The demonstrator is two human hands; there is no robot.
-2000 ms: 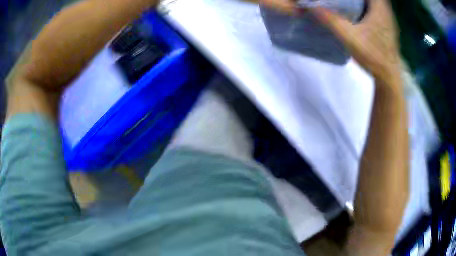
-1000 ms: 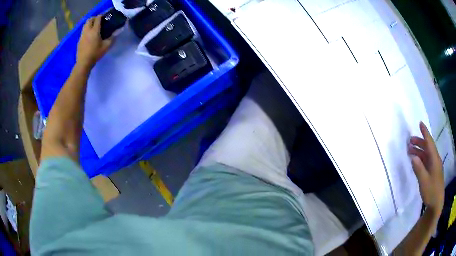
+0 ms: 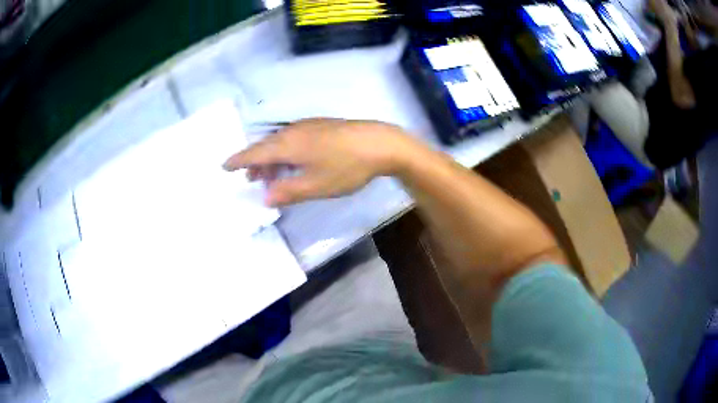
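Observation:
My right hand (image 3: 319, 161) is over the bench at the right edge of the white paper sheet (image 3: 169, 205), slightly blurred. Its fingers are slightly apart and point left, and no held thing shows. Thin dark lines, possibly tweezers (image 3: 270, 125), lie just behind the fingers, partly hidden by the hand. Black modules with white and blue labels (image 3: 471, 85) stand on the bench to the right of the hand. Another black module with yellow strips (image 3: 338, 24) stands at the back. My left hand is not in view.
A dark green surface (image 3: 118, 55) runs behind the bench. A brown carton (image 3: 579, 205) is below the bench's edge at the right. Another person's arm (image 3: 675, 55) and dark clothing show at the upper right.
The view has swung from the blue tote to the bench's right side. My left hand, last at a black unit in the tote, is out of view. My right hand is now near the modules.

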